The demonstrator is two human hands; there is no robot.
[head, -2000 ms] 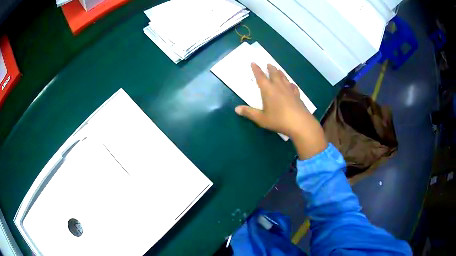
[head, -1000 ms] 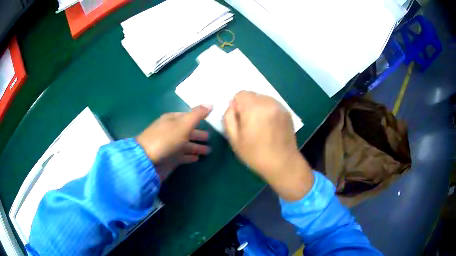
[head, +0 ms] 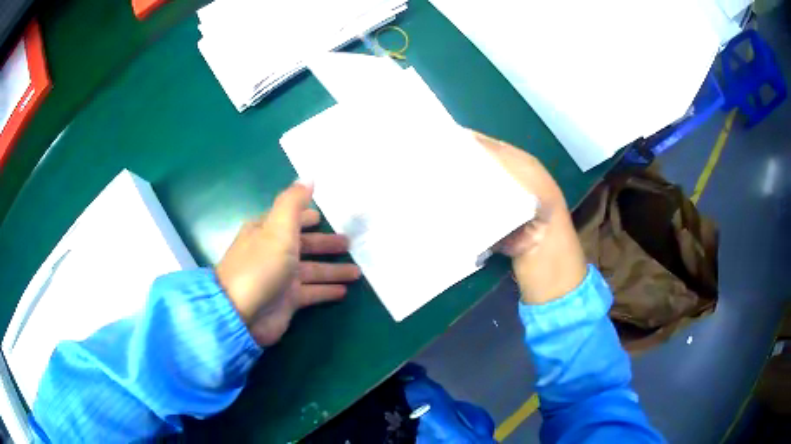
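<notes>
A stack of white leaflets [head: 408,195] is tilted up over the green worktop. My right hand [head: 529,199] holds it at its right edge, with the fingers partly hidden under it. My left hand [head: 286,260] is beside its left edge, fingers spread, fingertips at or near the edge; contact is hard to tell. A narrower white piece [head: 351,76] shows at the stack's far side. A white box base [head: 91,269] lies at the left, partly covered by my left sleeve.
A looser white paper pile [head: 277,39] lies at the far side, with a yellow rubber band [head: 392,42] beside it. White stacked boxes [head: 590,69] stand at the right. A brown paper bag [head: 650,251] and a blue stool [head: 753,78] are on the floor side. A red-orange tray [head: 35,87] shows at upper left.
The leaflets lay on the worktop under my right hand and are now lifted and tilted in it. My left hand has come in from out of view to their left side.
</notes>
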